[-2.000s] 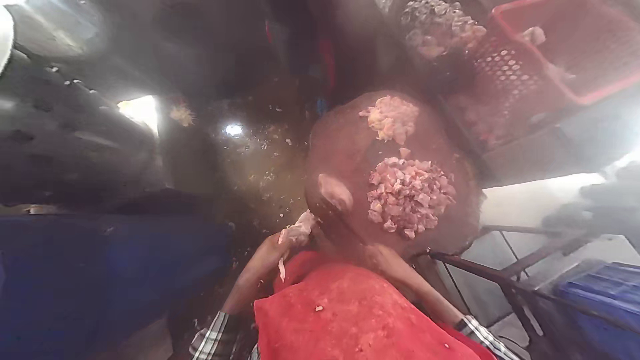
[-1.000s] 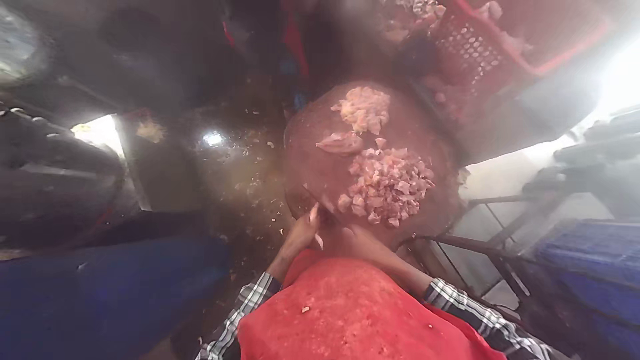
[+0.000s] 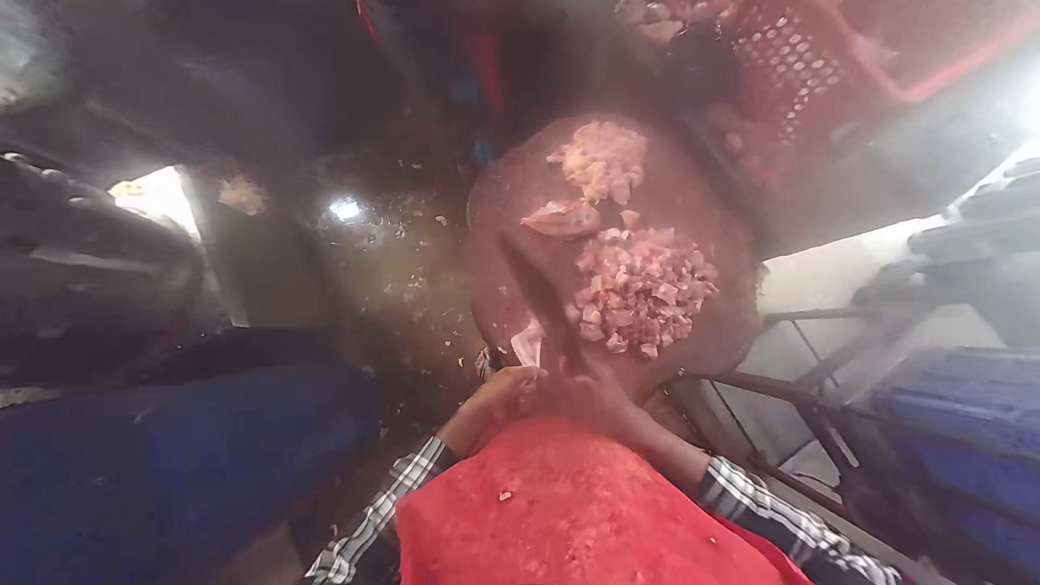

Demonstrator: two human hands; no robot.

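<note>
My left hand [image 3: 512,390] holds a thin pale piece of meat [image 3: 528,344] at the near edge of a round chopping block [image 3: 504,195]. Beside it my right hand [image 3: 597,394] is closed on a knife, whose dark blade [image 3: 532,280] points away from me over the block; the handle is hidden in the hand. A heap of cut meat pieces [image 3: 650,284] lies right of the blade. Beyond the blade tip rests a larger piece of raw meat [image 3: 562,219], and a pile of yellowish trimmings [image 3: 605,158] sits near the far edge.
A red perforated crate [image 3: 788,69] stands beyond the block at the right, with more meat [image 3: 662,20] near it. A metal frame [image 3: 764,386] and a blue crate [image 3: 959,406] are at the right. A blue surface [image 3: 179,471] fills the lower left; the floor [image 3: 406,276] looks wet and littered with scraps.
The larger piece, near my hands two seconds ago, now lies farther up the block by the trimmings. A pale thin piece now shows flat at my left hand, and the knife blade has come into plain sight.
</note>
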